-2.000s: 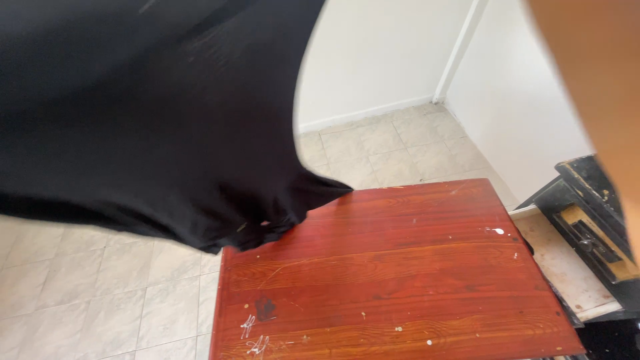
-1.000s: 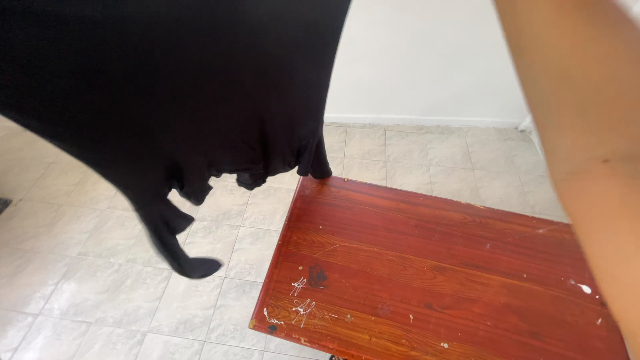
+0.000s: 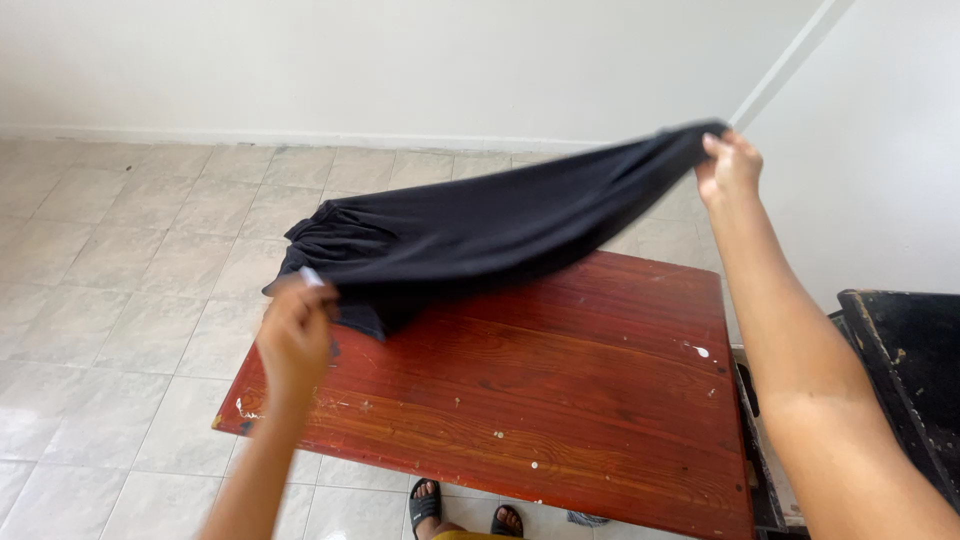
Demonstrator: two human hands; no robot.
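A black cloth garment (image 3: 480, 217) is stretched between my two hands above a red-brown wooden table (image 3: 525, 382). My left hand (image 3: 296, 322), blurred, grips its near left part, where a small white tag shows at the fingers. My right hand (image 3: 729, 166) is raised at the upper right and pinches the garment's far right end. The left end of the cloth is bunched up at the table's left edge, and one corner hangs onto the tabletop. The underside of the cloth lies in shadow.
At the right stands a black, worn piece of furniture (image 3: 919, 360). Pale floor tiles (image 3: 135, 277) surround the table, with a white wall (image 3: 375, 67) behind. My feet in black sandals (image 3: 426, 506) show below the table's near edge, beside a striped item (image 3: 587, 519).
The garment hung high at the left earlier; now it is lower and spread sideways over the table. Both hands have come into view. The view has shifted.
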